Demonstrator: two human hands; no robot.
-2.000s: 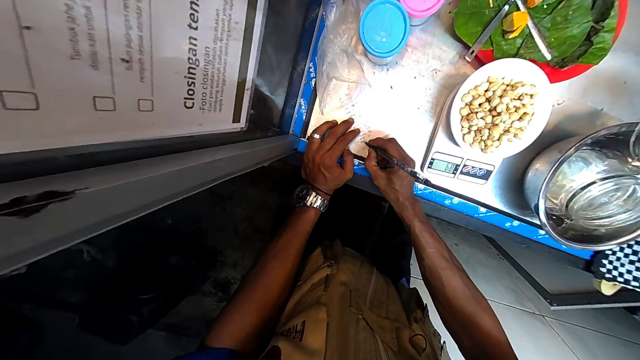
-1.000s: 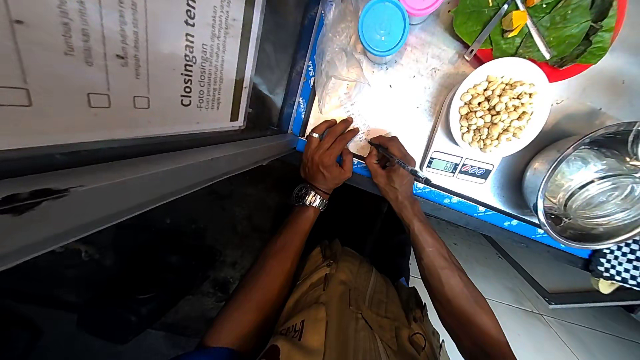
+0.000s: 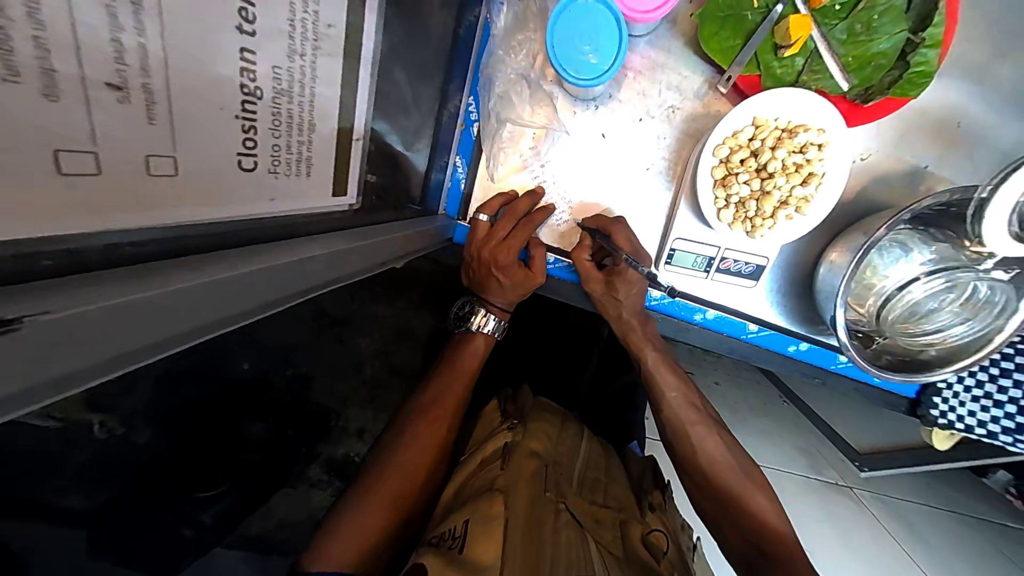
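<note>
My right hand [image 3: 614, 268] grips a black pen [image 3: 628, 260], its tip on a paper [image 3: 560, 234] that bears small handwriting. My left hand [image 3: 506, 248], with a ring and a metal wristwatch [image 3: 478, 317], rests on the paper's left part, fingers somewhat spread and holding nothing. Just right of my right hand is a digital kitchen scale [image 3: 714, 261] with a lit display. On it stands a white bowl [image 3: 832, 132] of pale, rounded nuts or seeds [image 3: 768, 172].
Behind my hands are a clear plastic bag [image 3: 520, 88], a blue-lidded container [image 3: 586, 44] and a pink-lidded one [image 3: 645, 10]. Green leaves [image 3: 852, 40] and metal utensils lie on a red plate [image 3: 884, 110]. A steel pot [image 3: 860, 292] stands at the right. A printed sheet [image 3: 200, 168] hangs left.
The pen has shifted slightly with my right hand, its tip staying at the paper. My left hand has stayed in place.
</note>
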